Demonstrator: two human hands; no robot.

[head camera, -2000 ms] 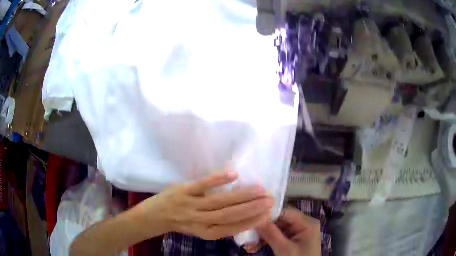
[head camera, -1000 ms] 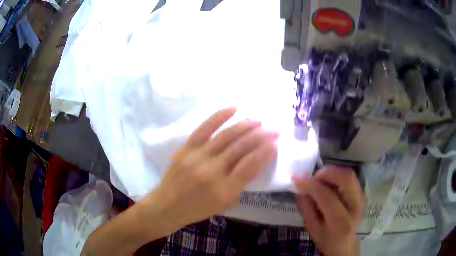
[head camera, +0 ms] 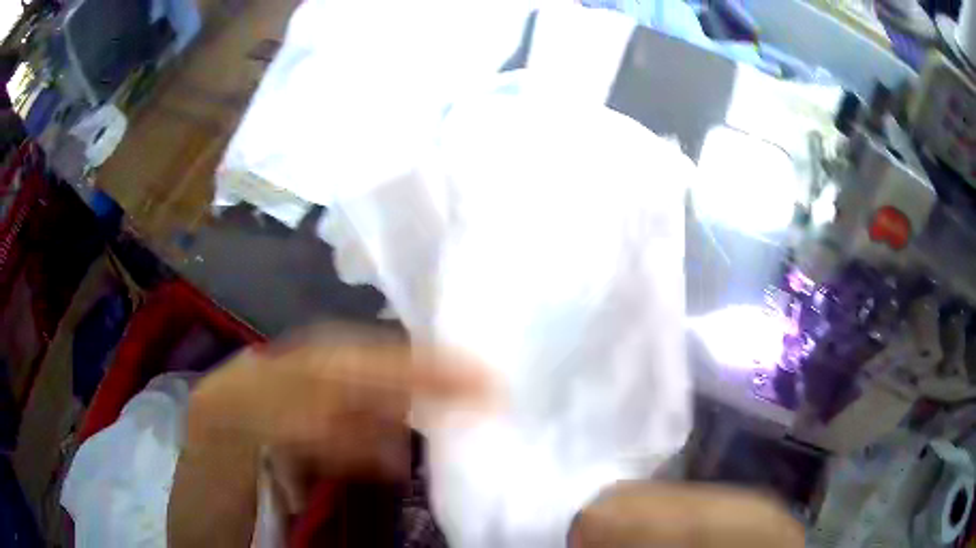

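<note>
A white fabric piece (head camera: pixel 567 289) hangs in front of me, drawn away from the overlock machine (head camera: pixel 899 203), over the table edge. My left hand (head camera: pixel 332 396) is blurred at the cloth's left edge; whether its fingers grip the cloth cannot be told. My right hand (head camera: pixel 685 519) is at the cloth's lower right, cut off by the bottom edge, its fingers hidden. The needle area (head camera: pixel 792 332) is lit purplish-white with the shiny machine bed (head camera: pixel 738 337) bare beside it. More white cloth (head camera: pixel 332 96) lies at the far left of the table.
Brown cardboard (head camera: pixel 171 139) lies at the table's left. A red basket (head camera: pixel 161 321) with white cloth (head camera: pixel 128 460) stands at lower left. A white roll (head camera: pixel 102 134) is on the far left, another roll (head camera: pixel 947 503) at lower right. Dark grey table (head camera: pixel 278 268) shows between.
The white piece has come away from the needle to the left, uncovering the machine bed. Both hands have moved lower, the left one also leftward. The view has shifted, so the machine sits farther right.
</note>
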